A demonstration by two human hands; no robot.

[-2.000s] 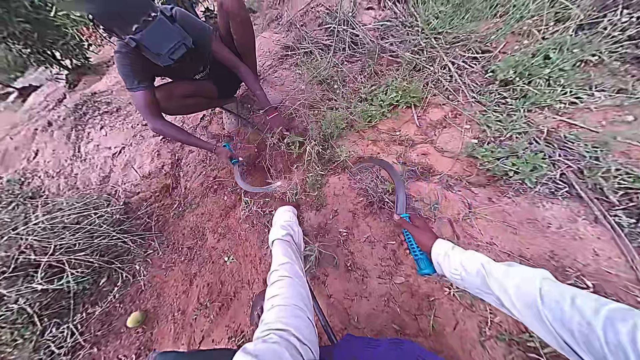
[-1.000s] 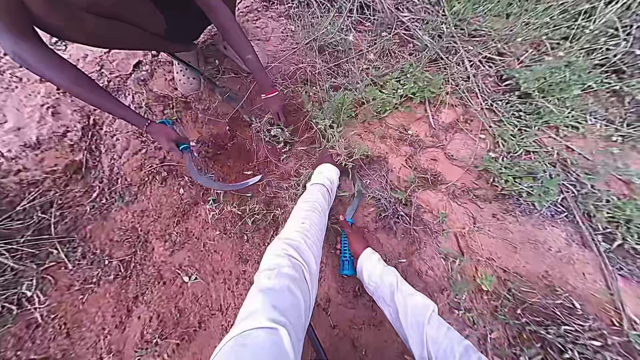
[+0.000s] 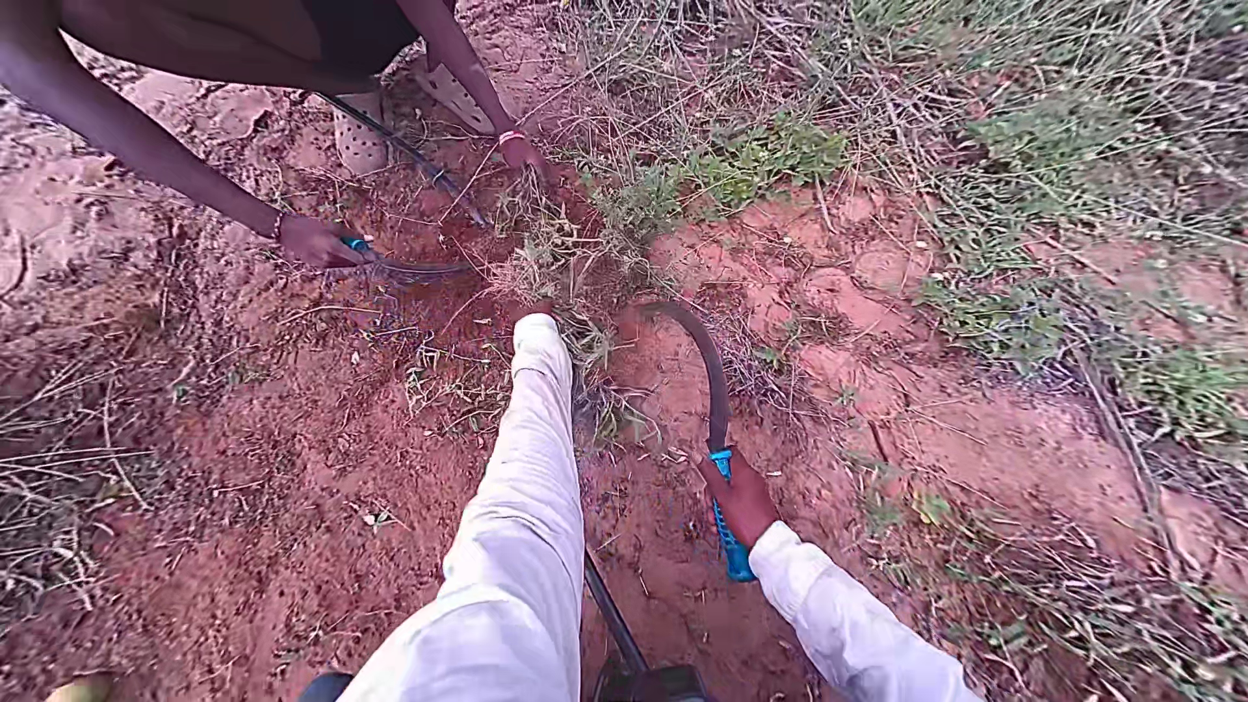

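My right hand (image 3: 746, 495) is closed around the blue handle of a sickle (image 3: 715, 375). The curved blade arcs up and left, its tip near a clump of weeds (image 3: 556, 244). My left arm, in a white sleeve, reaches forward to the lower edge of that clump. Only a small part of my left hand (image 3: 534, 310) shows past the cuff, so its fingers and grip are hidden. Dry stems and leaves lie around it.
Across from me another person's hand (image 3: 317, 242) holds a second sickle (image 3: 419, 270), close to the weeds; their other hand (image 3: 526, 158) touches the clump. A perforated shoe (image 3: 359, 136) and a dark rod (image 3: 409, 151) are beside them. Grass (image 3: 1053, 146) grows at the right.
My right hand and sickle have moved right, away from my left hand, since a second ago. The other person's sickle has moved toward the weeds. The view has tilted down since the first frame.
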